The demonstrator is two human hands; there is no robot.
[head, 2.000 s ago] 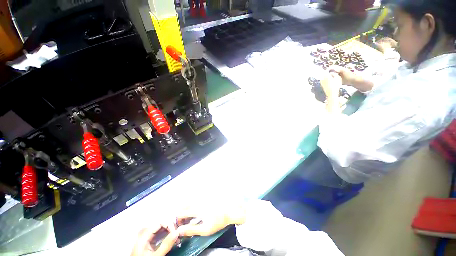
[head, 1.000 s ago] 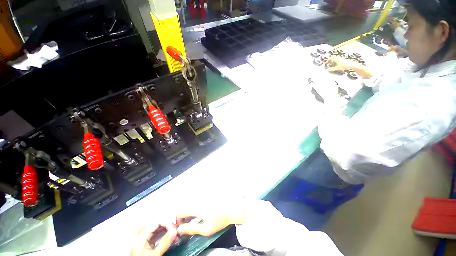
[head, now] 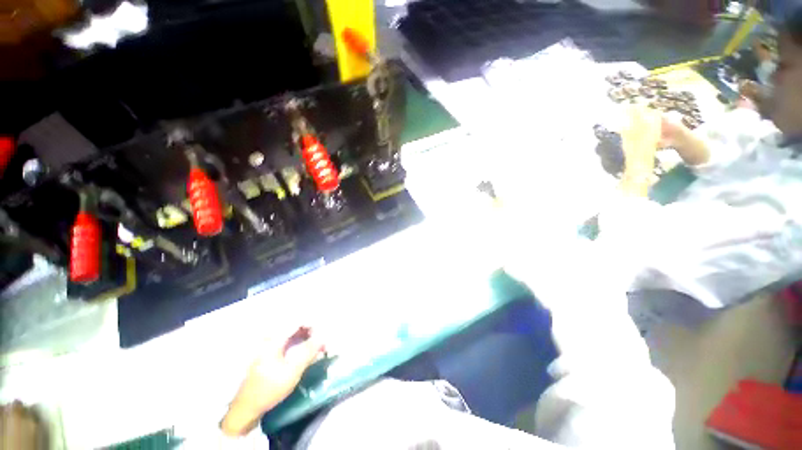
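Observation:
My left hand (head: 271, 380) is low over the bench's front edge, fingers curled together; a dark reddish spot shows at the fingertips, too blurred to tell if it is a part. My right arm (head: 572, 308) reaches forward over the bench. Its hand (head: 503, 211) is washed out by glare, its fingers not clear. A small dark part (head: 486, 187) lies at or just beyond its fingertips; contact cannot be told. To the left stand toggle clamps with red grips (head: 206, 202) on a black fixture base plate (head: 149, 312). The rightmost red grip (head: 356, 41) is raised higher.
A coworker (head: 721, 211) sits at the right, hands by a heap of dark ring parts (head: 655, 95). A crumpled clear bag (head: 554, 66) and a black tray (head: 492, 31) are at the back. A yellow post (head: 352, 22) stands behind the fixtures.
My hands, together before, have parted; the right has reached forward and the left stays near the bench edge. The view has shifted, and a small dark part now shows by the right hand.

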